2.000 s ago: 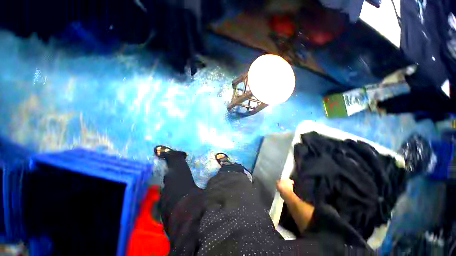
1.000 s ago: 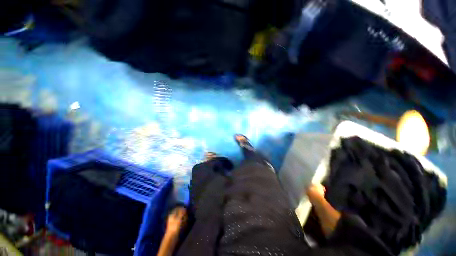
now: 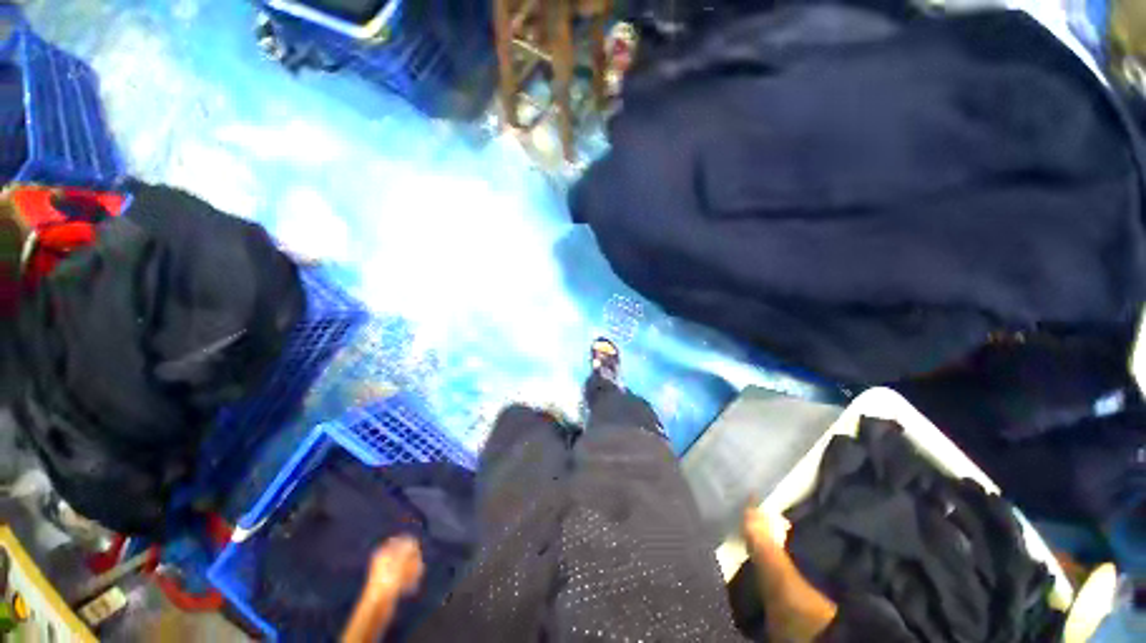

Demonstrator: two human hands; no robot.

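An off-white plastic tub (image 3: 993,471) stands at the lower right, filled with gathered black garment bundles (image 3: 899,540). My right hand (image 3: 764,538) is at the tub's left rim, fingers bent over it; the forearm lies over the tub's near side. My left hand (image 3: 397,568) hangs at the lower left, above a blue crate with dark cloth in it. It looks slightly curled and is blurred, and whether it holds anything cannot be told.
The blue mesh crate (image 3: 400,431) is beside my left leg. Another crate (image 3: 329,329) bears a large black cloth heap (image 3: 157,333). Large navy cloth (image 3: 880,176) hangs at the upper right. Wooden stool legs (image 3: 562,75) and more crates stand ahead.
The view has moved forward along the aisle past crates, with the tub staying at my right hand. The round stool seat has left the view and the navy cloth has come in.
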